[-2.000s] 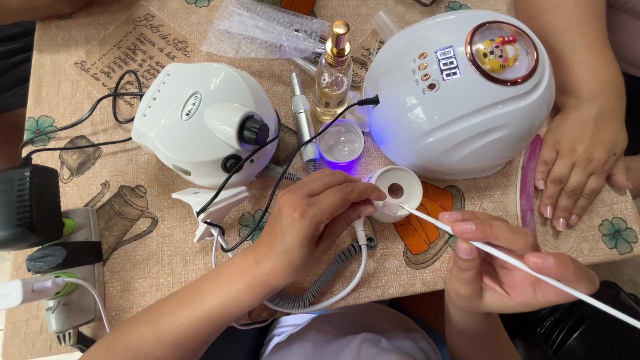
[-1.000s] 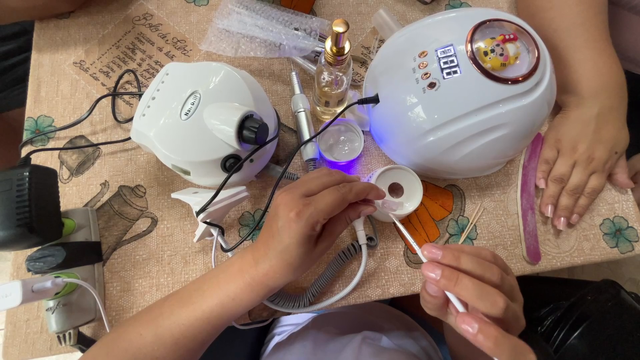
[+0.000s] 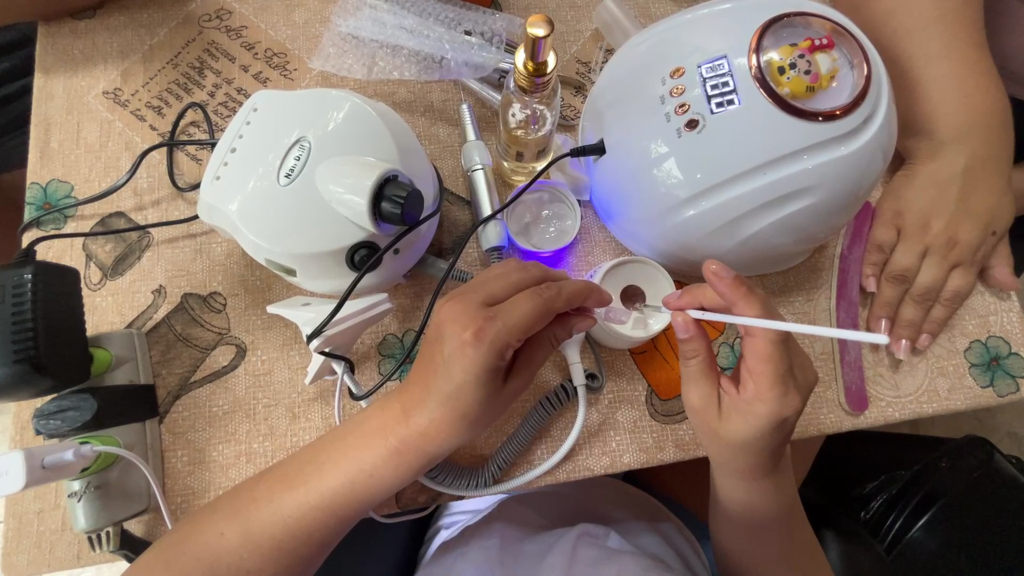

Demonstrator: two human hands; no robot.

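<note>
My left hand (image 3: 512,340) pinches a small clear pinkish piece, perhaps a nail form or tip (image 3: 614,314), at the left rim of a small round white pot (image 3: 658,276) with a dark round opening. A slim white-handled brush (image 3: 788,326) is held between the thumb and fingers of my right hand (image 3: 740,356); its tip is over the pot beside the pinched piece. Just behind stands a jar of clear gel (image 3: 544,218), with violet light around its base.
White nail drill unit (image 3: 308,188) at left, its handpiece (image 3: 480,180) beside a glass bottle (image 3: 528,112). A white nail lamp (image 3: 720,176) stands behind the pot. Another person's hand (image 3: 932,248) rests by a purple nail file (image 3: 854,312). Black cables and a coiled hose cross the table.
My right hand has shifted its hold on the brush, which now lies nearly level instead of slanting down to the right. My left hand has stayed at the pot.
</note>
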